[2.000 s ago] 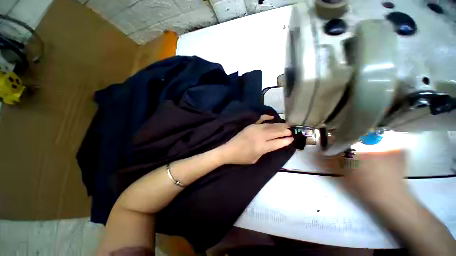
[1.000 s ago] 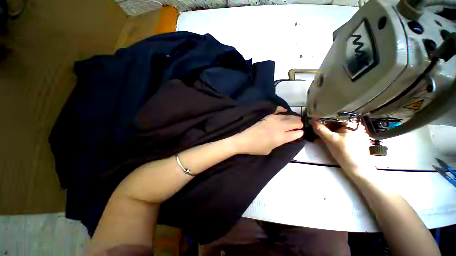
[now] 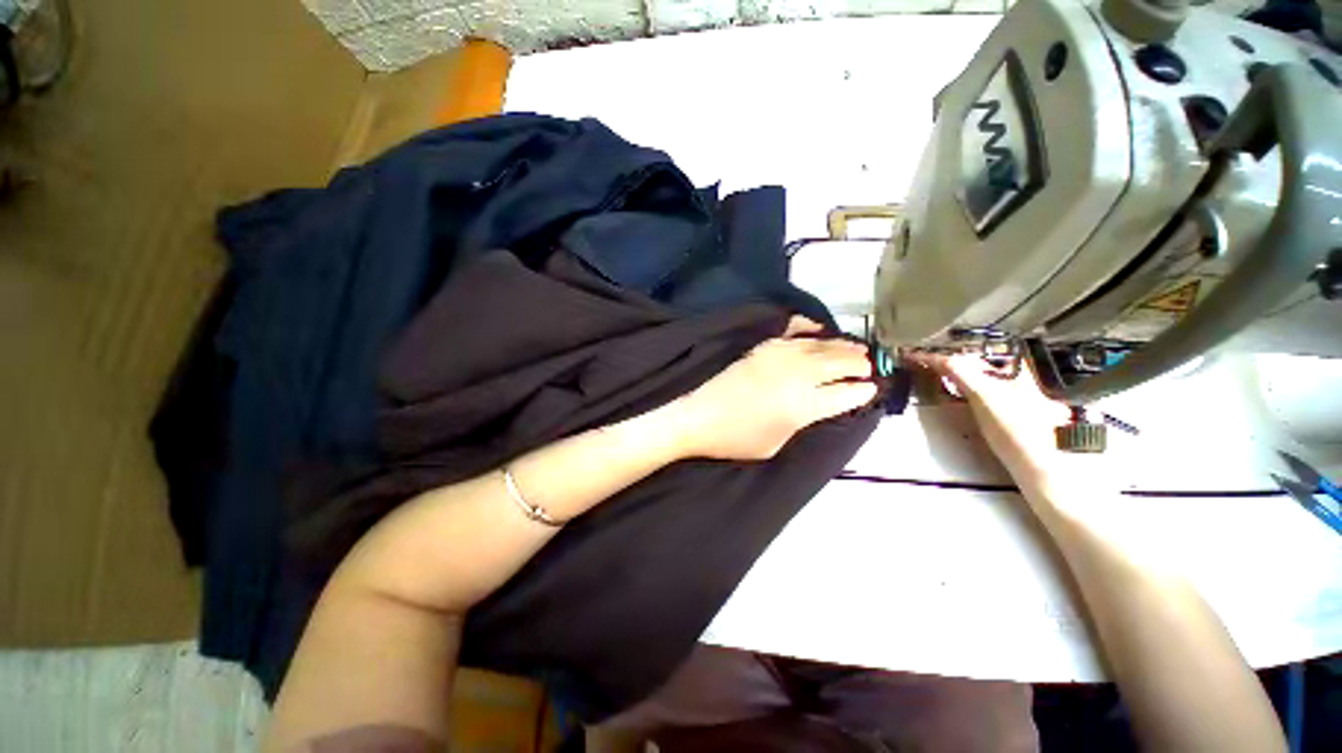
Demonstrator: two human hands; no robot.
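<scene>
A dark garment (image 3: 589, 353), navy outside with a brown-maroon side, lies heaped on the table left of the sewing machine (image 3: 1089, 162). My left hand (image 3: 780, 394) presses and grips the garment's narrow edge just left of the needle area. My right hand (image 3: 993, 397) reaches in under the machine head, its fingertips close to the garment's edge. The head and its parts partly hide these fingers, so I cannot tell if they hold the cloth. The needle and presser foot are mostly hidden.
Blue-handled snips (image 3: 1310, 491) lie at the table's right side. A ribbed brassy knob (image 3: 1082, 437) sticks out from the machine near my right hand. A brown cardboard sheet (image 3: 103, 368) stands at the left, beside the garment. A pale brick wall (image 3: 589, 21) is at the back.
My right hand, blurred and farther right two seconds ago, has come left to the garment's edge under the machine head. My left hand stays on the cloth. The camera view has shifted.
</scene>
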